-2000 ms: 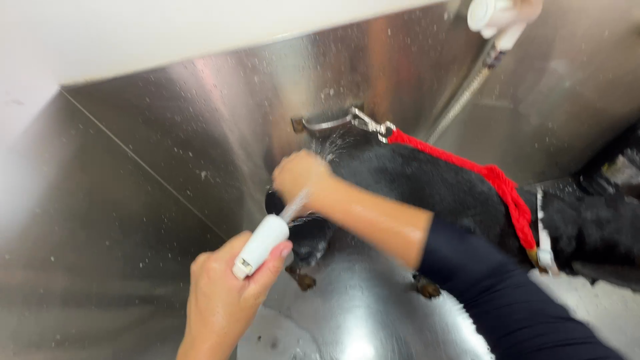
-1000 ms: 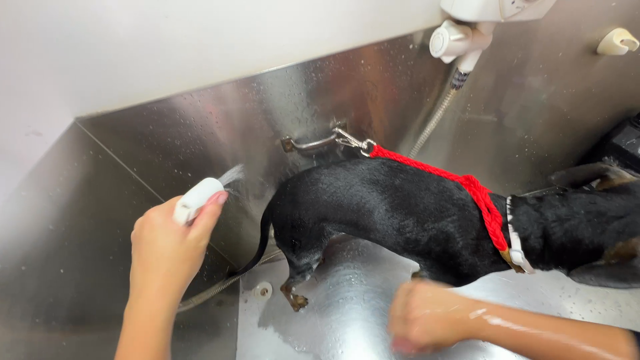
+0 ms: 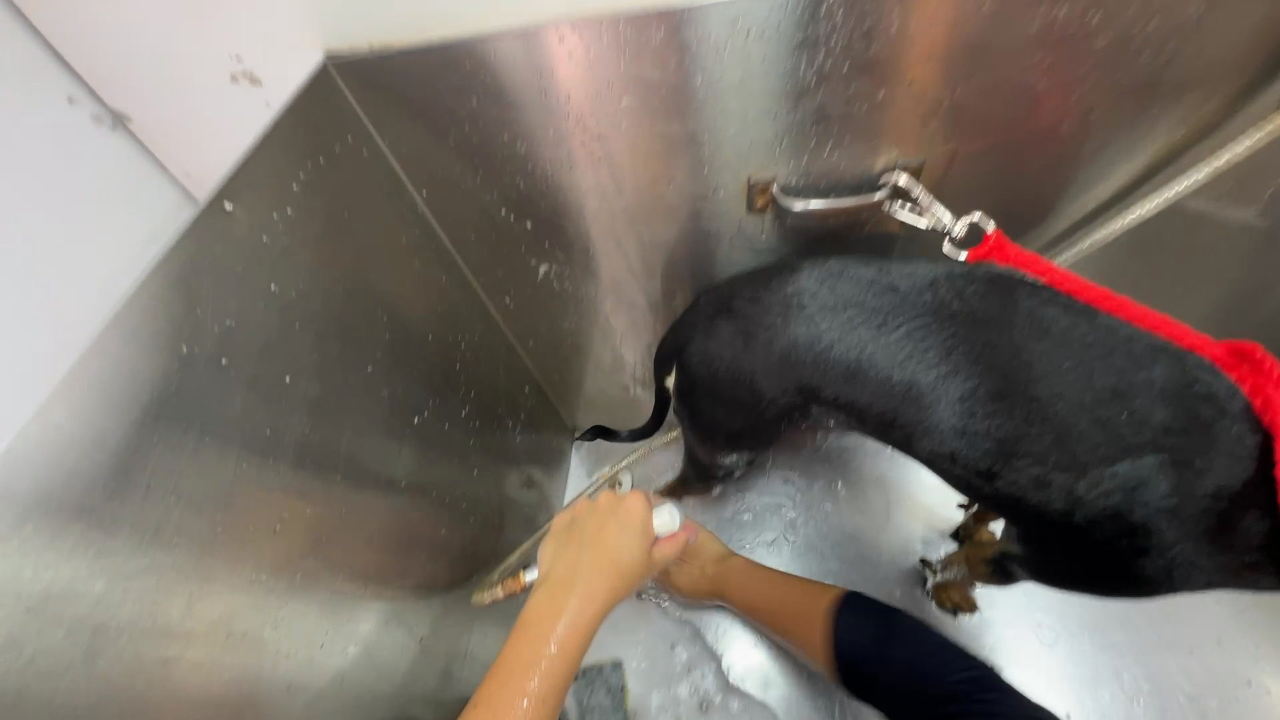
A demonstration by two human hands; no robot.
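Observation:
My left hand [image 3: 600, 545] grips a white shower head [image 3: 666, 518], whose end shows by the thumb. Right beside it is my right hand [image 3: 700, 565], at the dog's hind foot; its fingers are partly hidden, and I cannot tell what they hold. A wet black dog [image 3: 880, 360] stands in the metal tub with its tail toward the corner and its head out of view. The red rope leash [image 3: 1110, 295] runs from a metal clip [image 3: 920, 205] over the dog's back. Water runs beneath my hands.
The clip hangs on a metal handle [image 3: 830, 198] fixed to the stainless steel wall [image 3: 480, 250]. A shower hose [image 3: 620, 468] passes behind my left hand along the tub floor, and another hose stretch [image 3: 1165, 200] crosses the upper right. A dark grey patch [image 3: 598, 690] lies near the bottom.
My left hand has moved down with the shower head, from beside the tail to the tub floor. My right hand has moved left to meet it. The view has shifted closer.

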